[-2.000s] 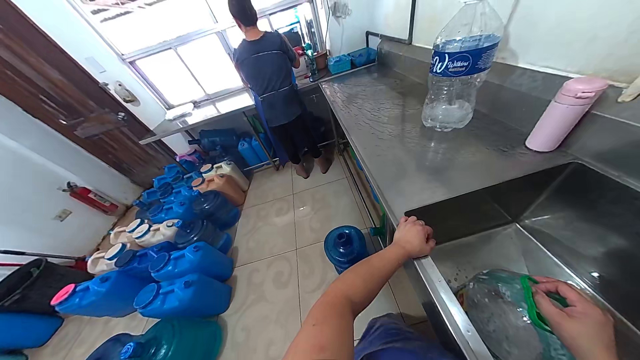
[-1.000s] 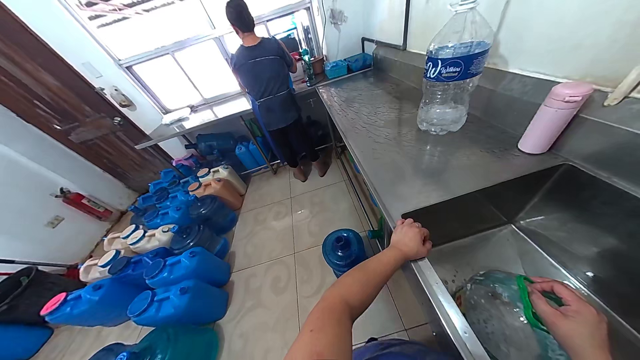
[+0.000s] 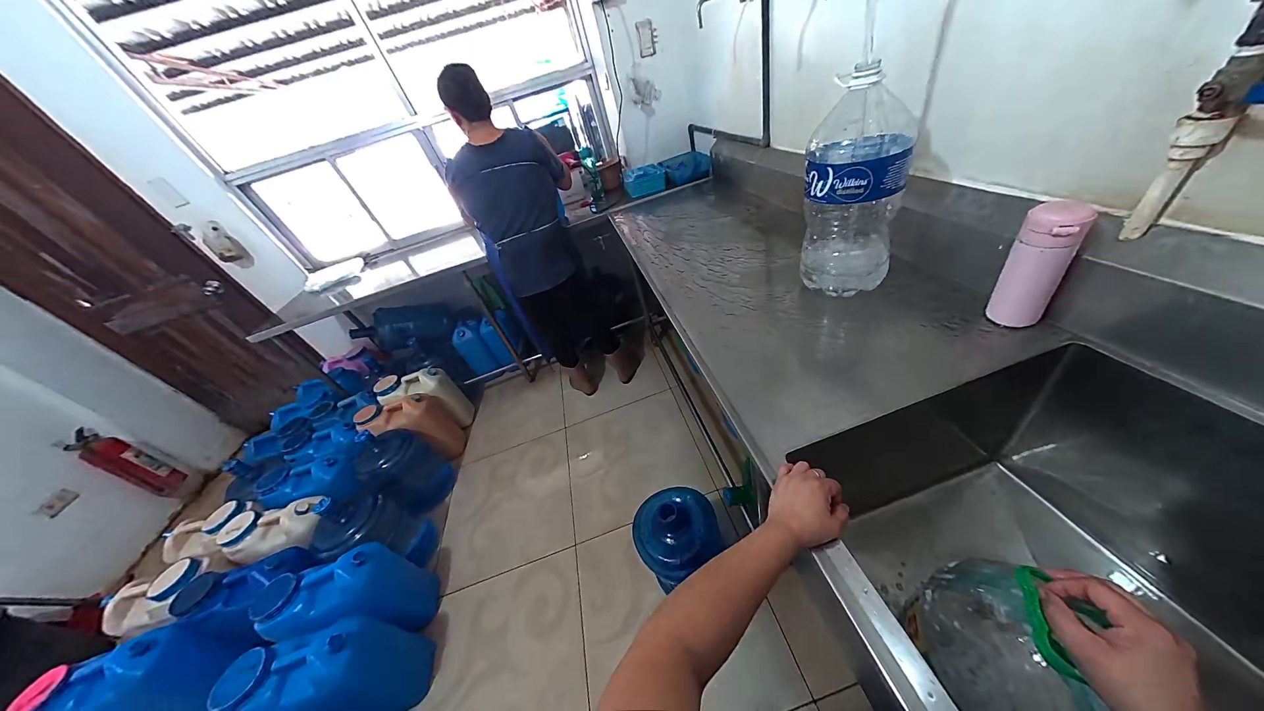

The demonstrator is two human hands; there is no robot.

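Observation:
My left hand (image 3: 808,506) rests with curled fingers on the front edge of the steel sink (image 3: 948,504). Low in the basin, my right hand (image 3: 1121,632) grips the green handle (image 3: 1042,622) of a clear plastic container (image 3: 973,632), which lies tilted and is cut off by the frame's bottom. A large clear Wilkins water bottle (image 3: 857,227) stands uncapped on the steel counter (image 3: 731,286), and a thin stream seems to enter its mouth from above. Right of it is a pink tumbler (image 3: 1043,265), close to the sink's back corner.
A blue round water jug (image 3: 676,533) stands on the tiled floor beside the counter. Many blue and white jerrycans (image 3: 346,592) line the floor at left. A person (image 3: 518,207) faces the window at the far counter. A fire extinguisher (image 3: 133,464) hangs on the left wall.

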